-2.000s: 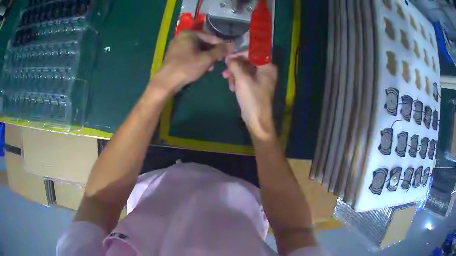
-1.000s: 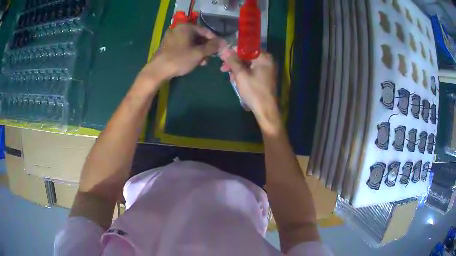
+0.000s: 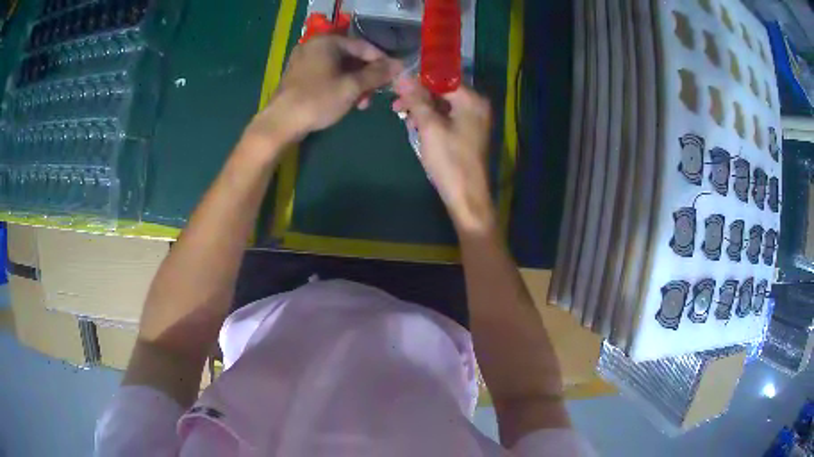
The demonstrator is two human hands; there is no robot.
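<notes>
My left hand [image 3: 326, 85] and my right hand [image 3: 442, 120] meet fingertip to fingertip just in front of the press base plate [image 3: 400, 9]. The fingers of both are pinched together around something small and pale, too blurred to name. A thin silvery object [image 3: 414, 141] shows beside my right palm. A dark round part [image 3: 386, 34] lies on the press behind my fingers. The red toggle clamp handle [image 3: 441, 45] stands upright just above my right hand. Red tape [image 3: 323, 27] is behind my left hand.
A thick stack of foam trays [image 3: 656, 268] stands at the right, its top one partly filled with dark modules [image 3: 692, 159]. A clear blister tray [image 3: 67, 134] lies at the left, dark parts in its far rows. Cardboard boxes [image 3: 107, 277] are below the bench edge.
The view has shifted slightly. The silvery object beside my right palm was not visible in the earliest frame. Both hands stay together at the press, with small finger movements.
</notes>
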